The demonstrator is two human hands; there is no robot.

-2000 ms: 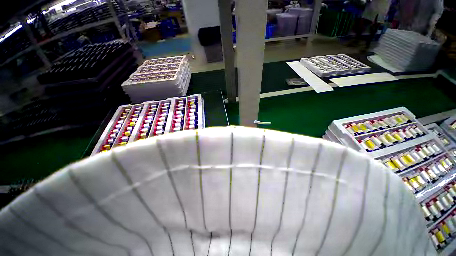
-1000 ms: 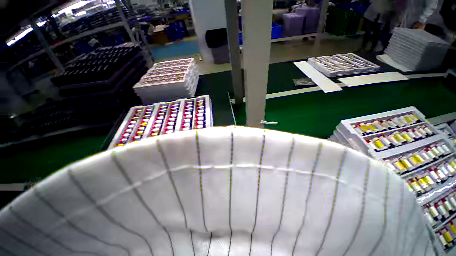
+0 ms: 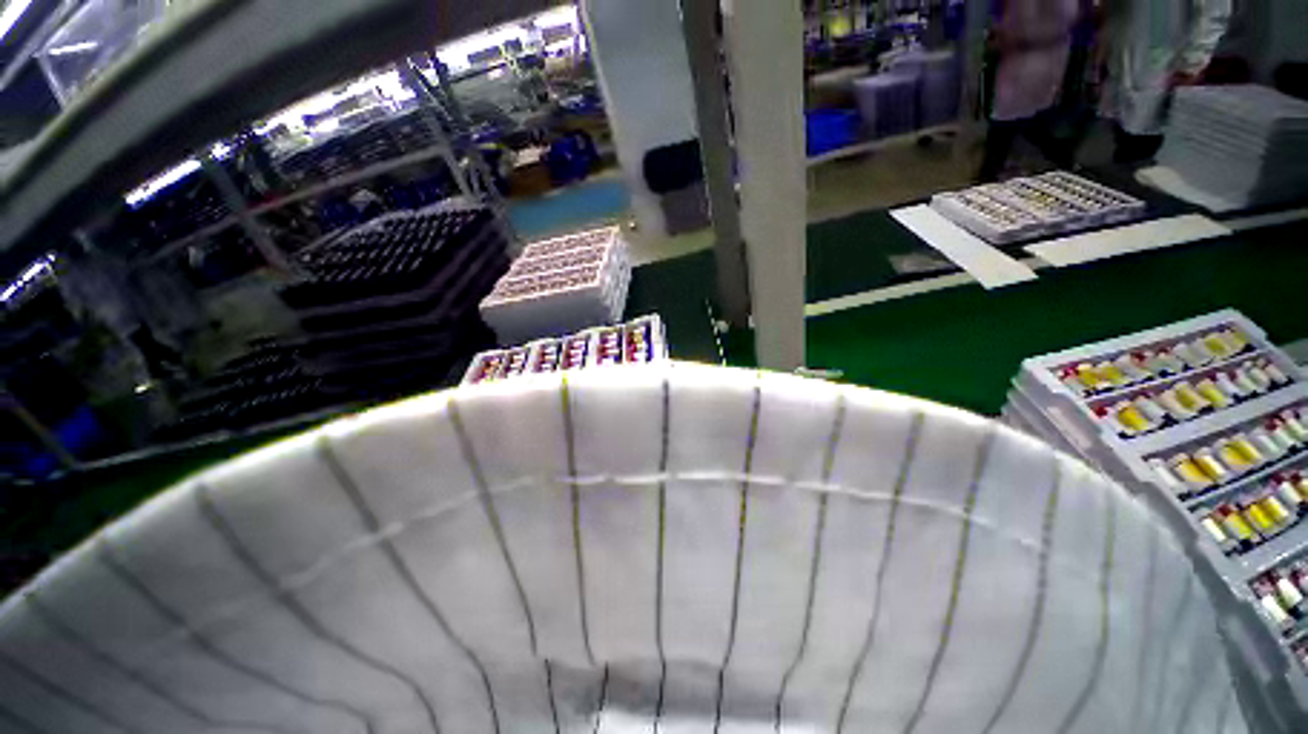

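Note:
Neither of my hands shows; the striped cap brim (image 3: 660, 531) fills the lower picture. A white insert tray (image 3: 660, 341) left of centre holds rows of small white tubes with red and dark parts; the brim hides its near part. At the right, white trays (image 3: 1054, 359) hold rows of small tubes (image 3: 1241, 455) with white, yellow and red parts. They are partly cut off by the brim and the picture's right edge.
Stacked filled trays (image 3: 560, 306) stand behind the left tray, beside dark stacked trays (image 3: 387, 294). A pale upright post (image 3: 775, 187) rises at centre. Across the green belt (image 3: 918, 333) lie a separate tray (image 3: 1036, 205), white strips (image 3: 1133, 240) and stacked white trays (image 3: 1241, 144). People (image 3: 1148, 65) stand behind.
The view has tilted up and swung left, so the trays and post sit further right, the left tray is more hidden by the brim, and a pale overhead frame shows at upper left.

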